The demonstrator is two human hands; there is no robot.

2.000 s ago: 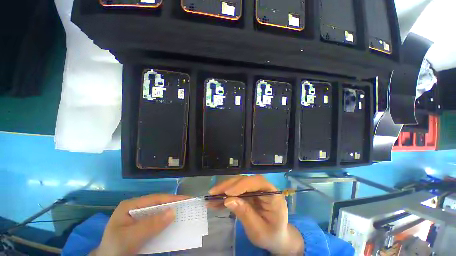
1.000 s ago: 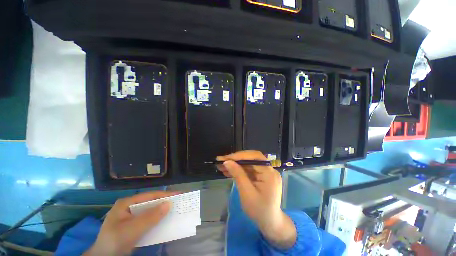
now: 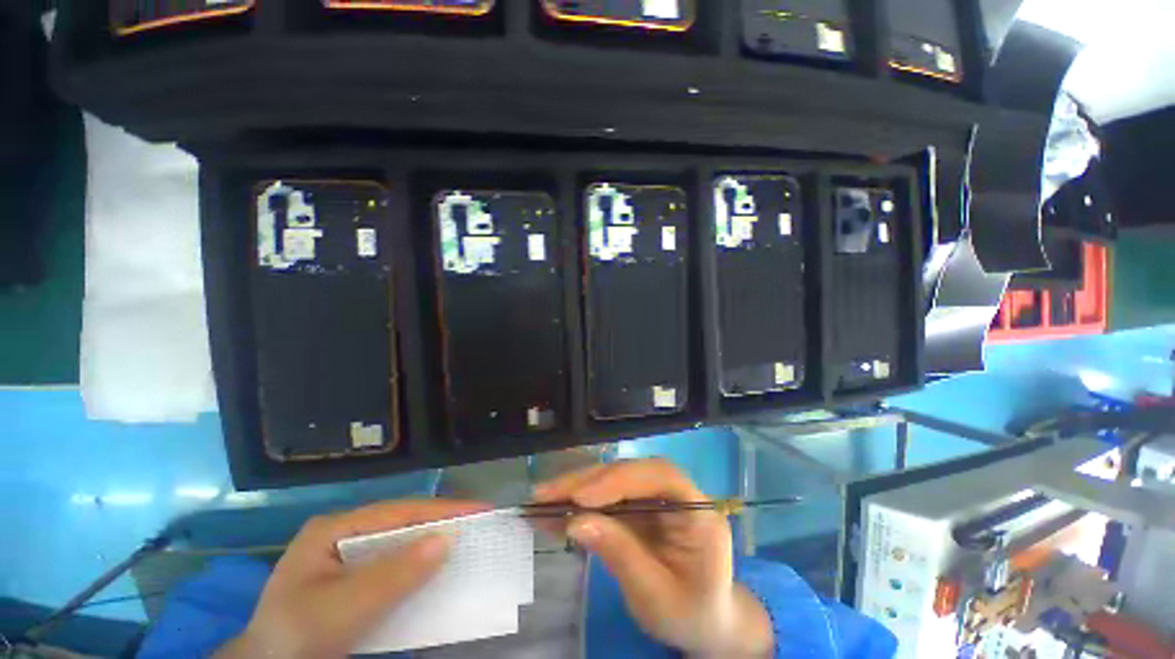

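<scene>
My left hand [image 3: 338, 582] holds a white sticker sheet [image 3: 470, 579] with rows of tiny marks, thumb on top. My right hand [image 3: 657, 547] holds thin dark tweezers [image 3: 644, 505] with a yellowish section; their tip is at the sheet's upper right edge. Whether the tip holds a piece is too small to tell. Both hands are below the near edge of a black foam tray [image 3: 415, 309]. It holds a row of several phone assemblies [image 3: 329, 341], with pale board parts at the top and small pale labels near the bottom. The rightmost one [image 3: 863, 296] has a dark camera area.
A second foam tray [image 3: 515, 97] with phones lies behind. A white sheet [image 3: 135, 283] is at the left. Black film strips [image 3: 1008, 193] curl at the right beside a red parts tray [image 3: 1089, 296]. Orange-and-white machinery [image 3: 928, 566] stands at the lower right, beyond a blue floor.
My right hand and the tweezers have moved from over the second phone from the left back to the sheet's edge. My left hand still holds the sheet. The view has shifted slightly.
</scene>
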